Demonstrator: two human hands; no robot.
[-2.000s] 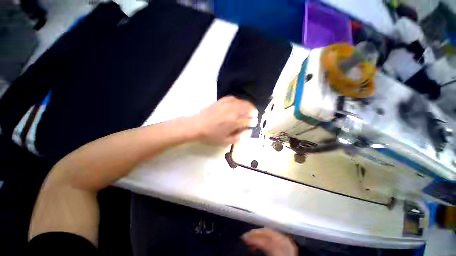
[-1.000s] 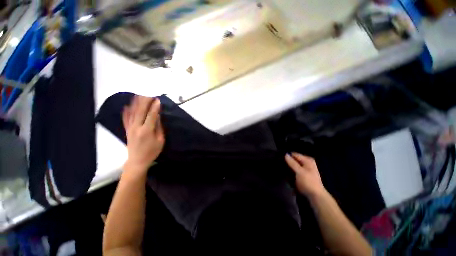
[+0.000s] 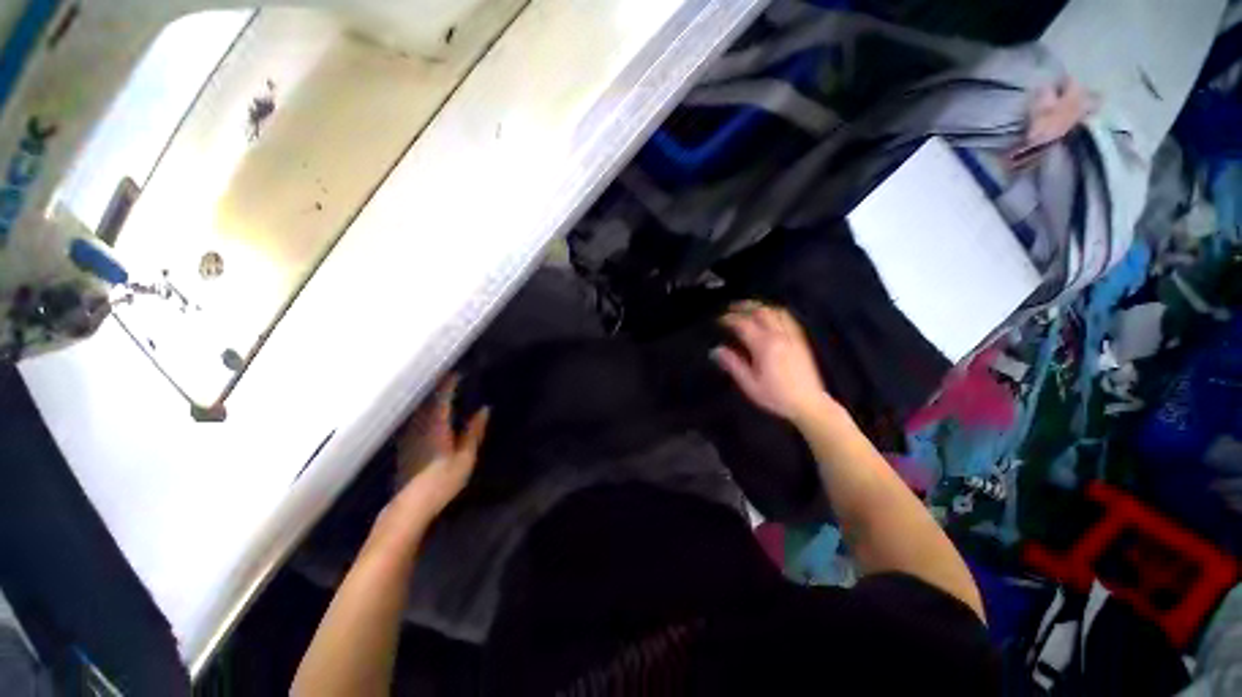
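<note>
Black fabric lies in my lap below the table's front edge, dark against my dark clothes, so its outline is unclear. My left hand is at the fabric's left side beside the table edge, thumb and fingers spread. My right hand rests on black fabric to the right, with fingers bent; whether it grips the cloth cannot be told. The white sewing machine shows at the upper left, with its oil-stained bed and the presser foot area partly visible.
Another black piece lies on the white table at the far left. A white rectangular sheet or board is beyond my right hand, near grey-white strips. Coloured scraps and a red frame-like object are at the right.
The view has turned toward the right and the lap. The black piece my left hand held over the table is now off it, in my lap; both hands are below the edge.
</note>
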